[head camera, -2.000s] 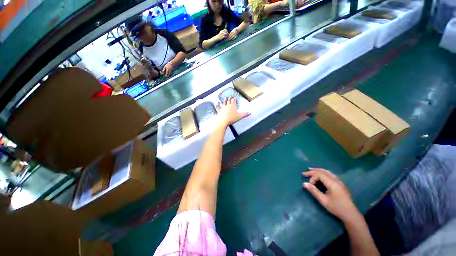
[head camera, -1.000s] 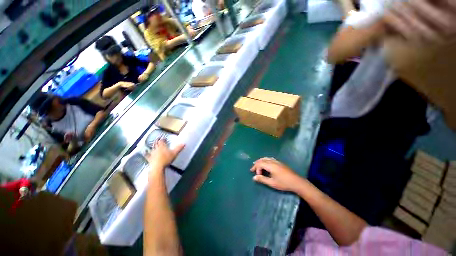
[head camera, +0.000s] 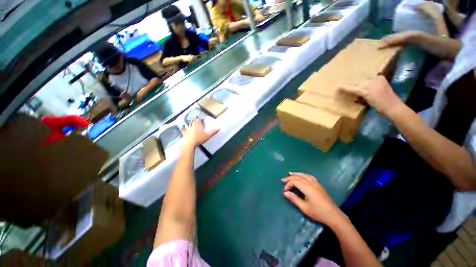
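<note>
My left hand [head camera: 196, 134] is stretched forward, fingers spread, resting on a grey bagged product [head camera: 193, 116] in the second foam tray [head camera: 235, 121]. A small brown accessory box [head camera: 212, 107] lies just beyond my fingers in that tray. The nearest foam tray [head camera: 143, 191], left of my hand, holds two grey bagged products with an accessory box [head camera: 153, 152] between them. My right hand [head camera: 309, 195] rests on the green bench near its right edge, fingers curled, with no box in it.
More filled foam trays [head camera: 302, 63] run up to the back right. Brown boxes [head camera: 309, 125] lie side by side on the bench [head camera: 250, 208]. Another person's hands [head camera: 373, 94] touch the boxes at right. An open carton [head camera: 104, 224] stands at left. Seated workers are across the belt.
Another person's hands have brought more brown boxes down behind the two on the bench. The view has swung right, then partly back left. My hands keep about the same places.
</note>
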